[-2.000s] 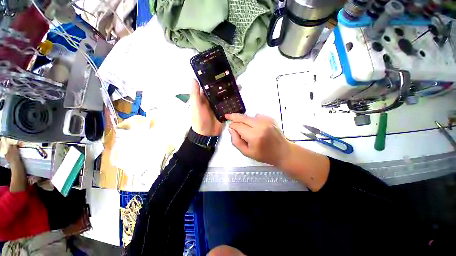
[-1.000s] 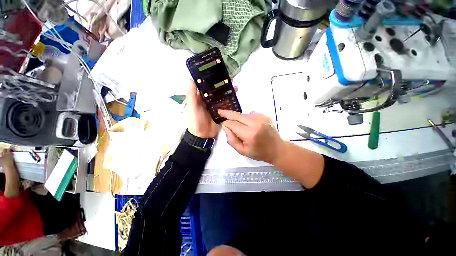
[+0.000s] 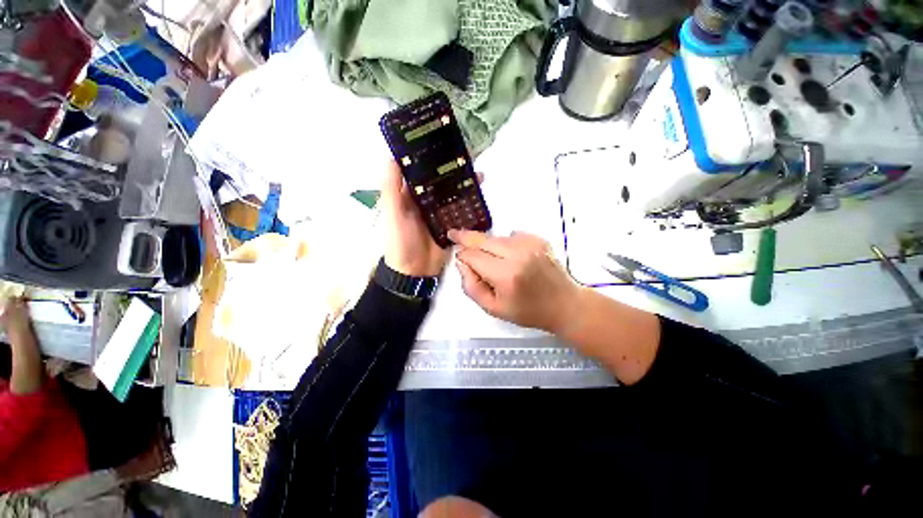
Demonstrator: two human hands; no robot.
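A black smartphone [image 3: 437, 167] with a lit screen showing a keypad is held tilted above the table. My left hand [image 3: 410, 231] holds it from behind and below; most of its fingers are hidden by the phone. My right hand [image 3: 514, 275] is at the phone's lower end, with a fingertip at the bottom of the screen and the other fingers curled. It does not grip the phone.
Blue thread snips [image 3: 660, 282] and a green-handled tool [image 3: 764, 267] lie right, before the white sewing machine [image 3: 658, 132]. A metal mug [image 3: 599, 76] and green garment [image 3: 400, 46] are behind. Cream fabric [image 3: 268, 298] lies left. A person's red sleeve [image 3: 40, 435] shows far left.
The view has shifted slightly. The phone screen now shows more lit message boxes than two seconds ago. My right fingertip has moved a little over the lower screen; my left hand still holds the phone.
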